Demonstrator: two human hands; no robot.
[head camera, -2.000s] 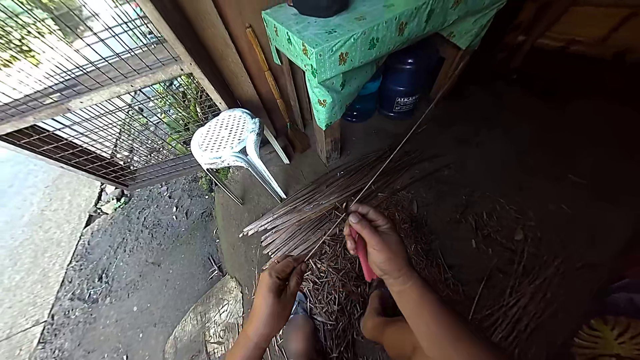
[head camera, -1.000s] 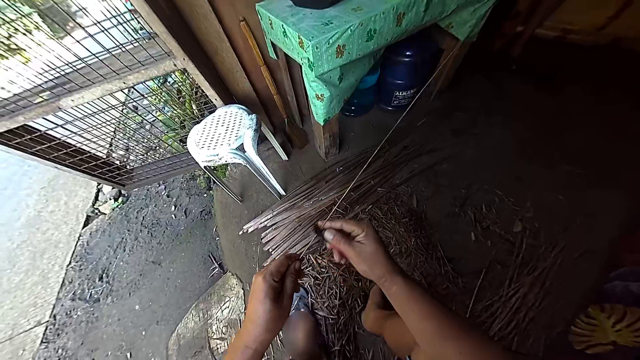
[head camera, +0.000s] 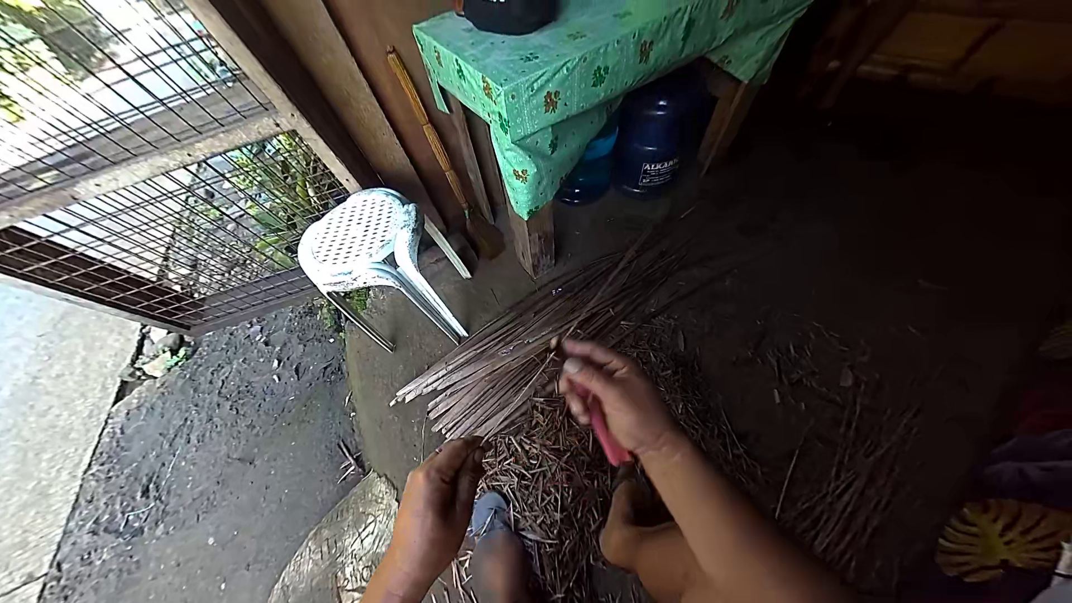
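Note:
My right hand (head camera: 615, 398) is closed around a red handle (head camera: 605, 431), probably of a knife; its blade cannot be made out. The thumb and forefinger meet above the handle, near the bundle of thin brown sticks (head camera: 519, 352) on the floor. Lower left, my left hand (head camera: 440, 494) pinches something thin at its fingertips, apparently the end of a stick, blurred against the bundle. Below the hands, a heap of short brown shavings (head camera: 553, 490) lies around my feet.
A white plastic stool (head camera: 360, 234) stands left of the bundle, by a wire mesh gate (head camera: 226, 193). Behind are a table with a green cloth (head camera: 536, 92), blue water jugs (head camera: 657, 138) and a broom (head camera: 435, 151). More thin sticks (head camera: 863, 477) lie at right.
The long thin stick that ran up from my hands toward the table is no longer plain to see. My right hand has shifted away from my left since one second ago.

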